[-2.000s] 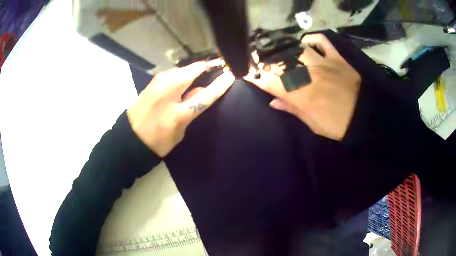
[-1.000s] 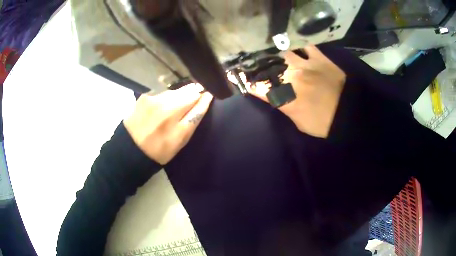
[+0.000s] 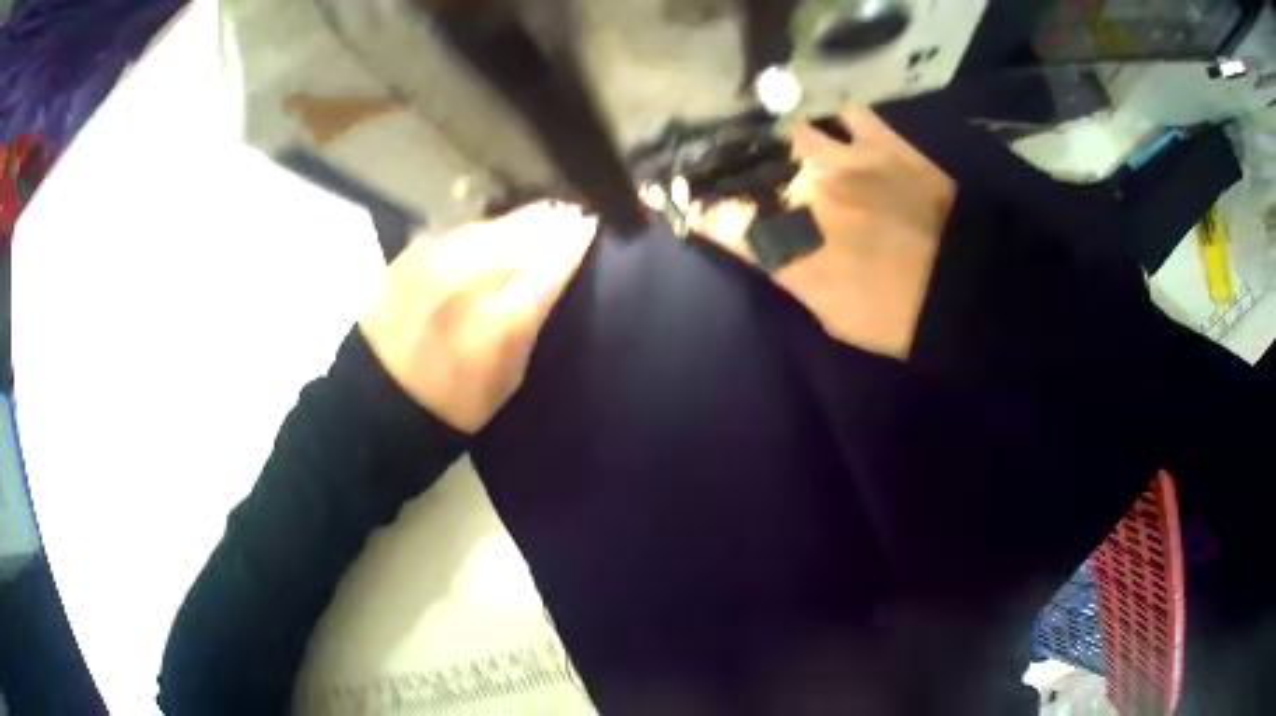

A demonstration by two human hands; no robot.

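A dark garment panel lies under the head of the industrial sewing machine and hangs toward me over the table's front edge. The small shiny presser foot and needle area is lit but blurred. My left hand lies on the panel left of the foot, fingertips close to it. My right hand lies on the cloth right of the foot, partly behind a small black attachment. Whether the fingers of either hand pinch the cloth is hard to see.
The white table has a ruler scale along its front edge. At the right are a small dark cloth scrap, a blue pen-like tool and a yellow tool. Below right is a red lattice crate. Dark purple cloth is heaped upper left.
The view has shifted, so the machine head sits differently in the picture. My left hand's fingers are now closer together beside the foot. My right hand stays behind the black attachment.
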